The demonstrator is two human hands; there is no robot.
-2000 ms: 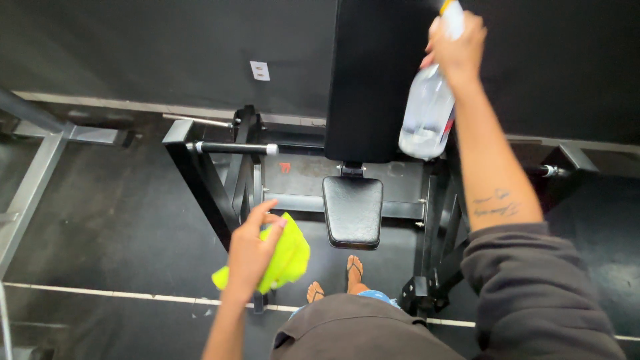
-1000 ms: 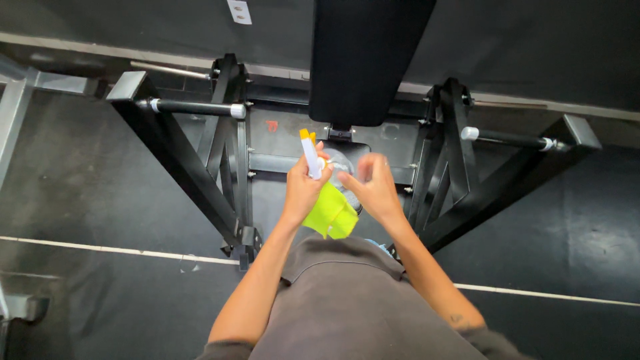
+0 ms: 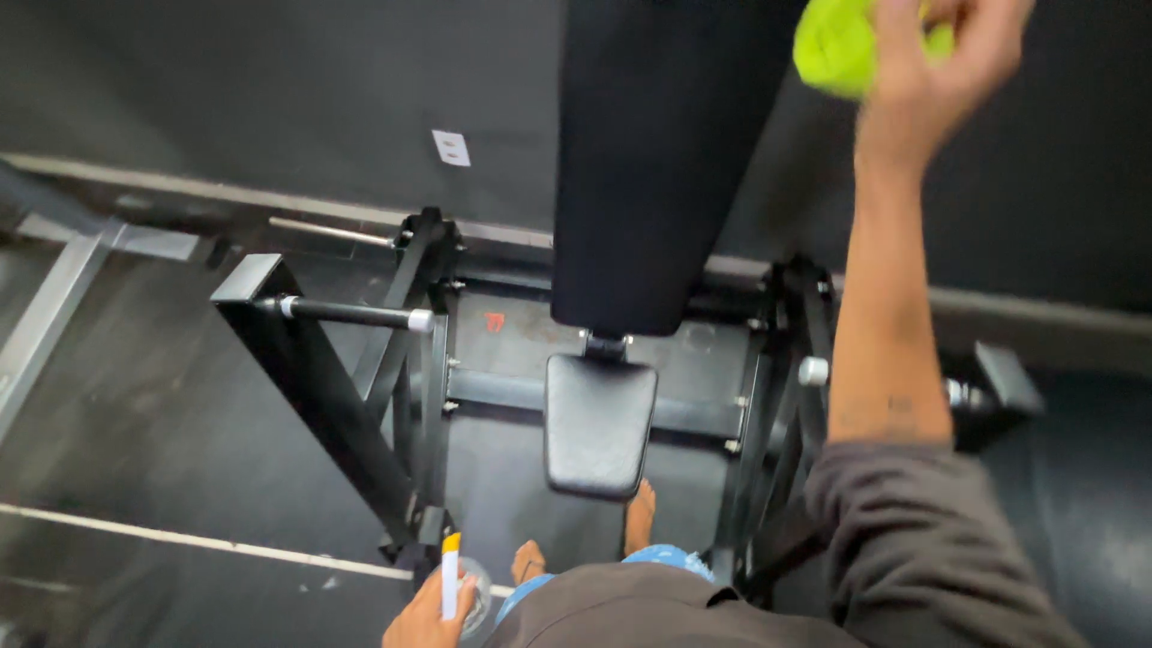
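Observation:
At the top right my right hand is raised beside the tall black backrest, its fingers around a bright yellow-green cloth. My left hand, low in the view, grips a clear spray bottle with a white and yellow spray head. Between the hands stands a gym machine with a small black padded seat under the backrest. What the cloth touches, if anything, cannot be made out.
Black handlebars with pale end caps stick inward from the machine's left arm and right arm. A grey metal frame stands at the far left. Behind the machine is a dark wall with an outlet plate. My feet are below the seat.
One second ago both hands were together at the bottle and cloth. Two seconds ago the right hand held the bottle and the left the cloth; now they are swapped, and the right hand has risen.

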